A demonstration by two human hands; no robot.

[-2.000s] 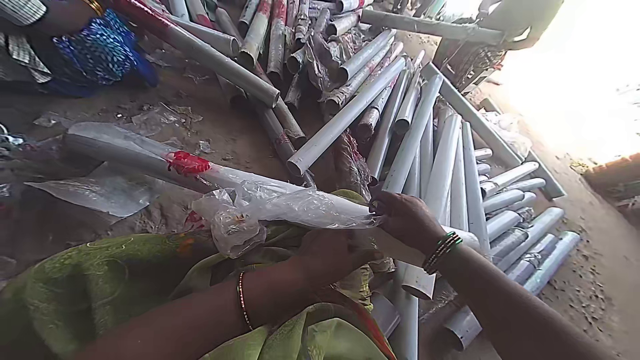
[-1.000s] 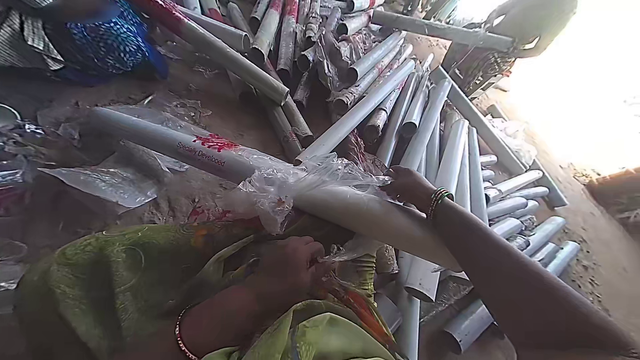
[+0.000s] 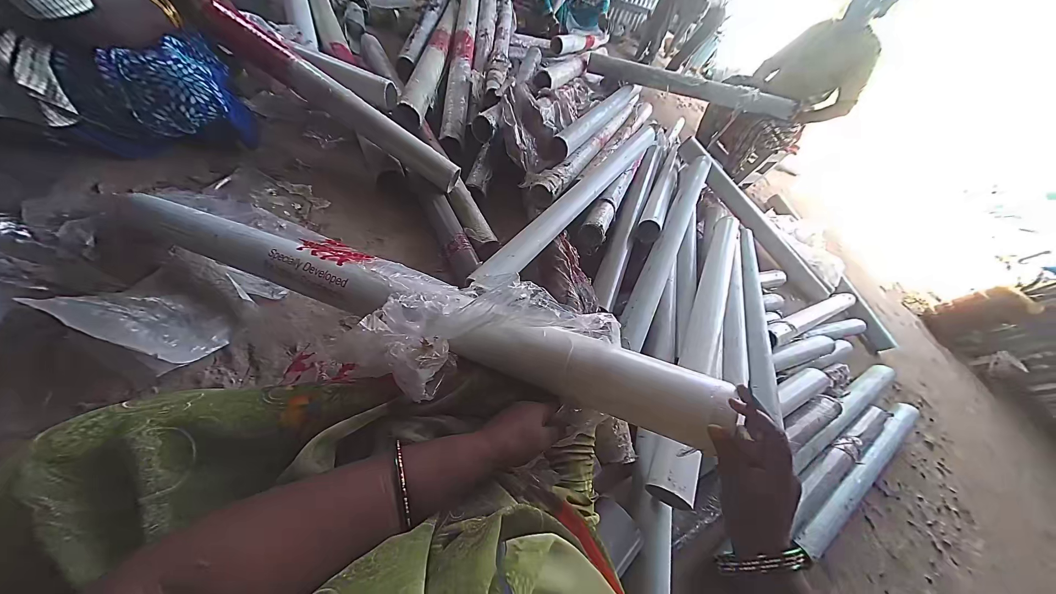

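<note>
A pale grey plastic pipe point(image 3: 610, 379) with red marking and printing lies across the lap, over green patterned cloth point(image 3: 148, 462). Crumpled clear plastic film point(image 3: 429, 330) is bunched around its middle, and more film covers the part toward the left. My left hand point(image 3: 524, 433) is closed on the film's lower edge just below the pipe. At the pipe's bare right end is my right hand point(image 3: 755, 470), its fingertips and thumb gripping the rim.
Many grey pipes point(image 3: 676, 247) lie piled ahead and to the right, some with red marks. Loose plastic sheet point(image 3: 140, 318) lies on the dirt at left. A person in blue cloth point(image 3: 169, 82) is at upper left. Another person point(image 3: 817, 74) holds a pipe at upper right.
My right hand has moved from the film near the pipe's middle to its right end. The film, stretched over the right part of the pipe before, is now bunched farther left, leaving that part bare.
</note>
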